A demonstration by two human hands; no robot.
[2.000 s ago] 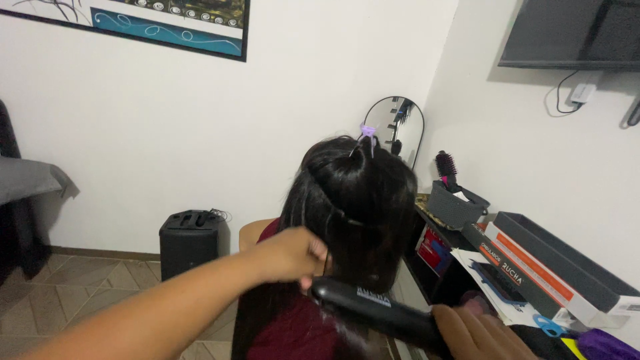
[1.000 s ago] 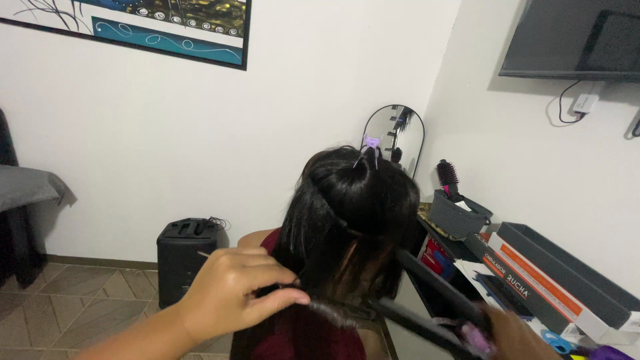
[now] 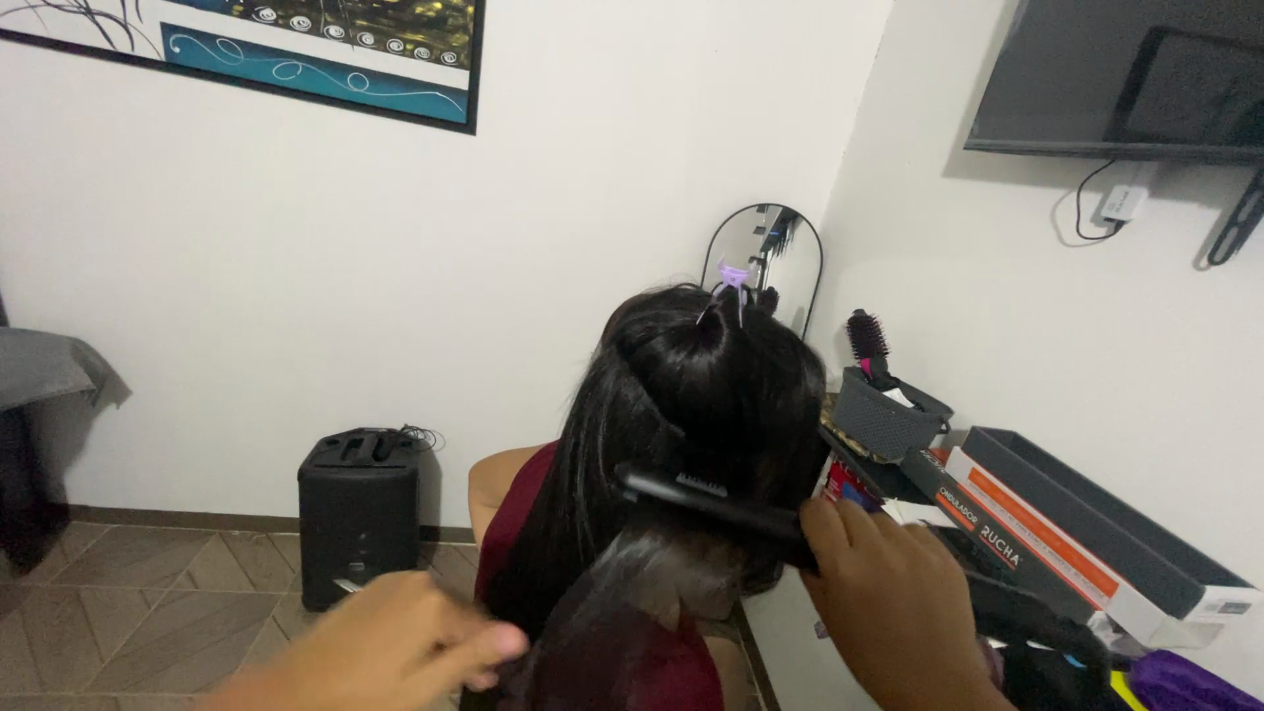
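Observation:
A person with long dark hair [image 3: 691, 375] sits with their back to me, in a dark red top. A purple hair clip [image 3: 734, 276] holds the upper hair on the crown. My right hand [image 3: 879, 583] grips a black flat iron [image 3: 711, 504], which lies across the hair at the back of the head, around a lower section. Below and left of it, my left hand [image 3: 415, 642] is blurred, its thumb and fingers close together beside the spread strands; whether hair is between them cannot be told.
To the right, a dark basket [image 3: 889, 425] holds a round brush [image 3: 869, 341]. Beside it lie long boxes [image 3: 1066, 543] and a purple cloth [image 3: 1195, 681]. An arched mirror [image 3: 716, 232] stands behind the head, a black speaker [image 3: 360, 513] on the floor at left.
The flat iron, apart from the head and with its plates spread one second ago, now lies against the hair. My left hand has moved down and left.

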